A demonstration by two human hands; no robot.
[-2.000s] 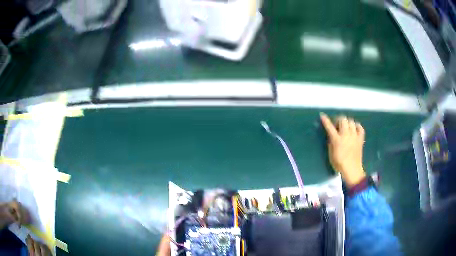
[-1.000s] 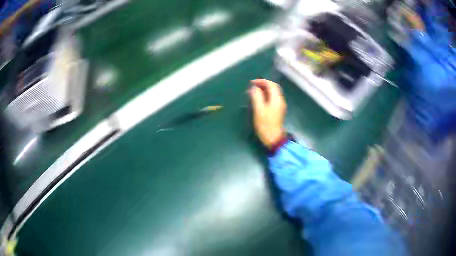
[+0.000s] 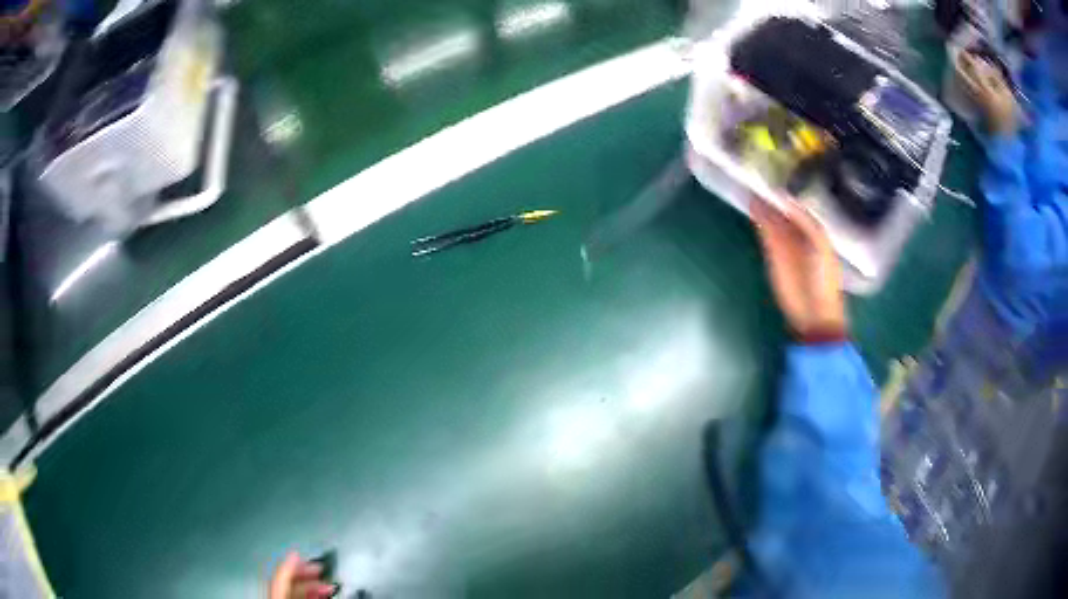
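Note:
A white housing shell [image 3: 861, 263] stands at the upper right, with a large black block, yellow parts, a small board and loose wires inside. My right hand [image 3: 802, 263] is at the shell's near edge, fingers overlapping its rim. Blur hides whether they grip it. My left hand [image 3: 299, 579] shows only as blurred fingers at the bottom edge, with a small dark thing beside it; what it holds is unclear. Dark tweezers [image 3: 469, 236] with a yellow end lie on the green mat [image 3: 387, 386], touched by neither hand.
A white perforated unit [image 3: 129, 164] stands at the upper left, beyond the white line edge [image 3: 469, 140]. Another person's hand [image 3: 990, 88] and blue sleeve are at the right, beside the shell. Yellow tape shows at the lower left. A thin dark strip lies near my right sleeve.
My right hand has moved from bare mat to the shell's edge. My left hand has come into view at the bottom. The view has swung right since the oldest frame, and the unit there is out of view.

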